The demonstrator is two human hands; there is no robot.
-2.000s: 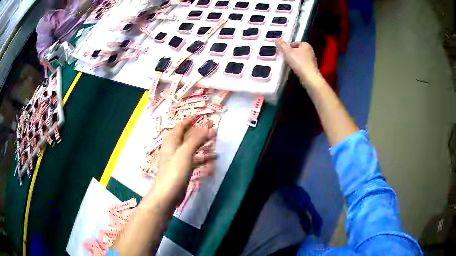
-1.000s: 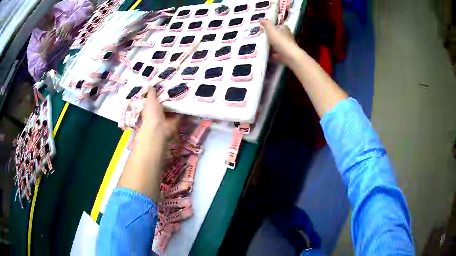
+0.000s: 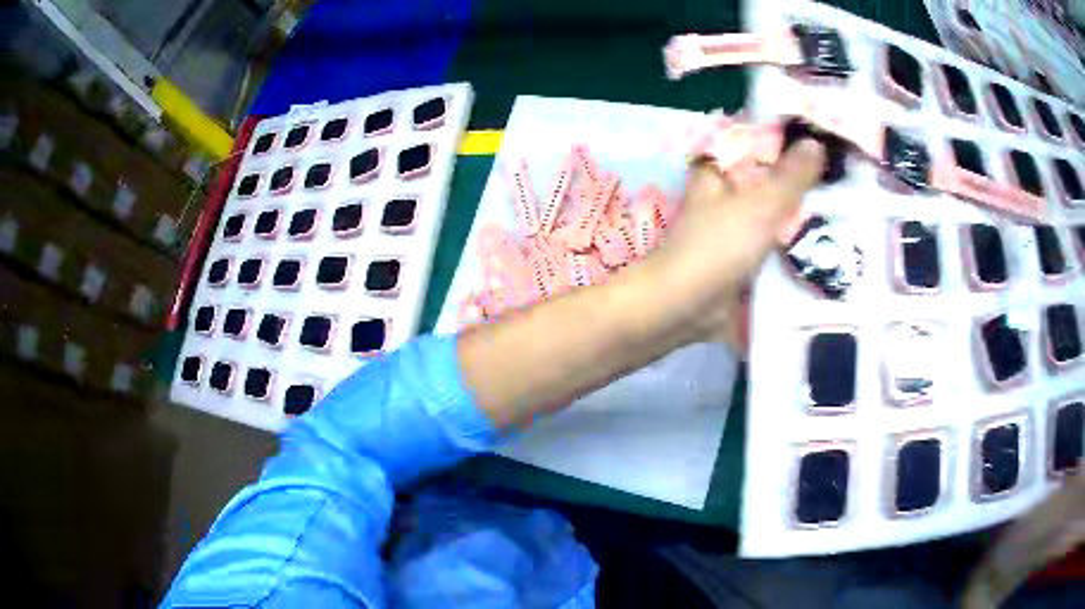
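A white foam tray (image 3: 779,440) with rows of black-screened watch bodies fills the right side and runs out of the frame. My left hand (image 3: 744,208) grips its left edge, the thumb over the top near some watches with pink straps. The fingers below the edge are partly hidden. My right hand (image 3: 1029,541) is blurred and cut off at the lower right, at the tray's near edge; it appears to hold the tray there. A pink strap (image 3: 738,51) sticks out past the tray's upper left edge. Some watches show shiny or whitish patches.
Loose pink straps (image 3: 577,226) lie on a white sheet (image 3: 648,440) left of the held tray. Another foam tray (image 3: 434,184) of watch bodies lies further left. Beyond are a blue mat (image 3: 357,54) and stacked cartons (image 3: 71,238) at the far left.
The view has swung left. Both hands came onto the tray and it now fills the right side. The second tray, blue mat and cartons have come into view.
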